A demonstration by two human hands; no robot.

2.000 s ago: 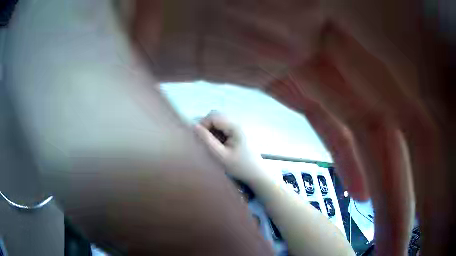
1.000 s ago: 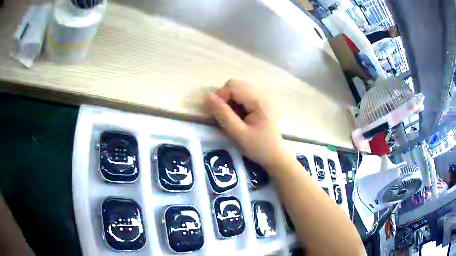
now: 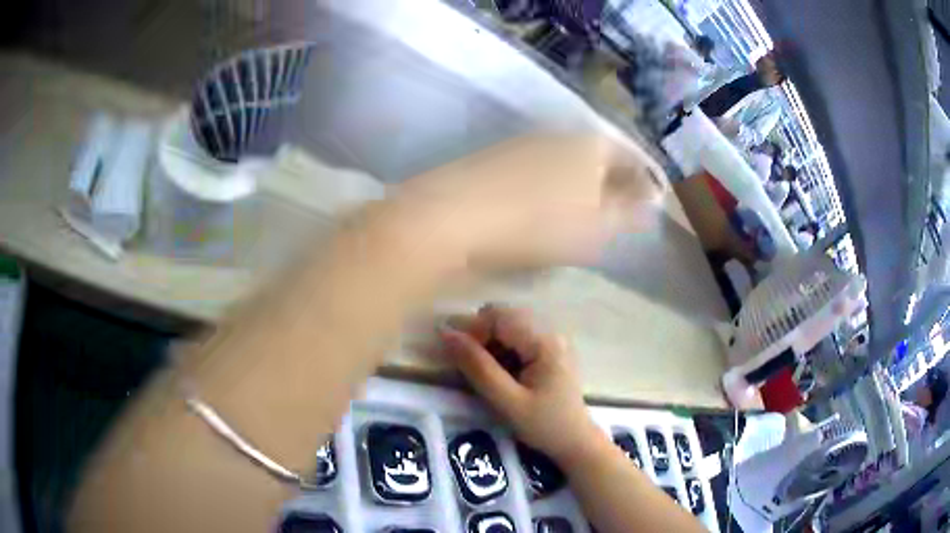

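My left hand is blurred; its arm, with a thin wristband, crosses the picture from the lower left and reaches over the pale wooden board. I cannot make out its fingers. My right hand is curled, thumb and finger together, at the board's front edge above the tray; nothing shows clearly in it. The white foam tray holds several watch bodies, glossy black and rounded-square. My left forearm hides part of the tray. A label roll with a dark gridded strip sticking up stands on the board.
A clear-white packet lies left of the roll. A pink fan stands at the right, with a red container beside it and a white fan below. Another tray section with small watches lies right of my forearm. People and shelving are behind.
My left arm has come in from the lower left across the board and tray. The view has shifted, so board and tray sit lower. My right hand stays curled at the board's edge.
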